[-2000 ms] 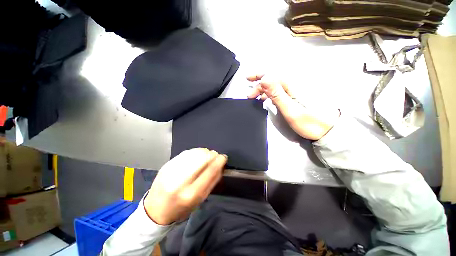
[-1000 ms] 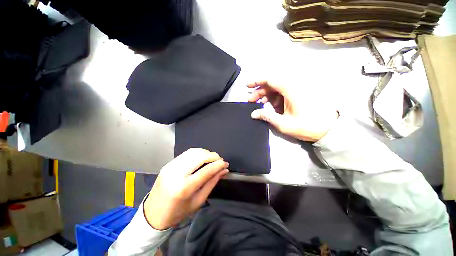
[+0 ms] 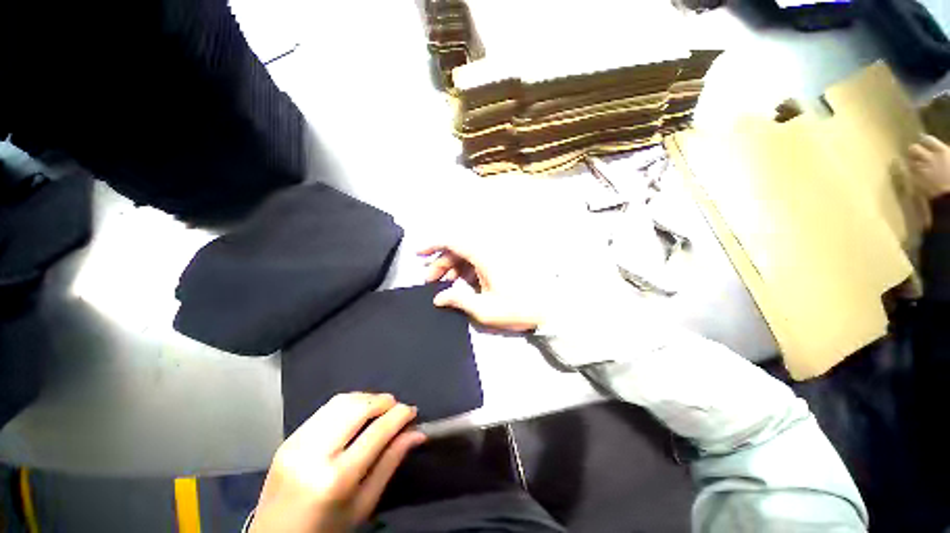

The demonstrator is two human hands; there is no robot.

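A near pile of black cut panels (image 3: 380, 349) lies flat at the table's front edge. A many-sided far pile of black panels (image 3: 286, 265) lies beyond it to the left, touching it. My left hand (image 3: 339, 458) rests on the near pile's front edge, fingertips over the edge; its lower part is cut off by the picture's edge. My right hand (image 3: 484, 292) is at the near pile's far right corner, thumb on the top panel and the other fingers beyond its far edge. Whether the fingers pinch a single panel cannot be seen.
A tall stack of black panels (image 3: 208, 115) stands at the back left. Stacked brown cardboard (image 3: 583, 115) lies at the back, with a grey-white strap (image 3: 635, 224) in front. At the right, a person's hand (image 3: 930, 165) is by a tan sheet (image 3: 792, 229). Yellow tape (image 3: 188, 505) marks the floor.
The view has turned to the right, so the piles appear further left and the neighbour's hand and tan sheet show more. Both hands keep about the same places on the near pile.
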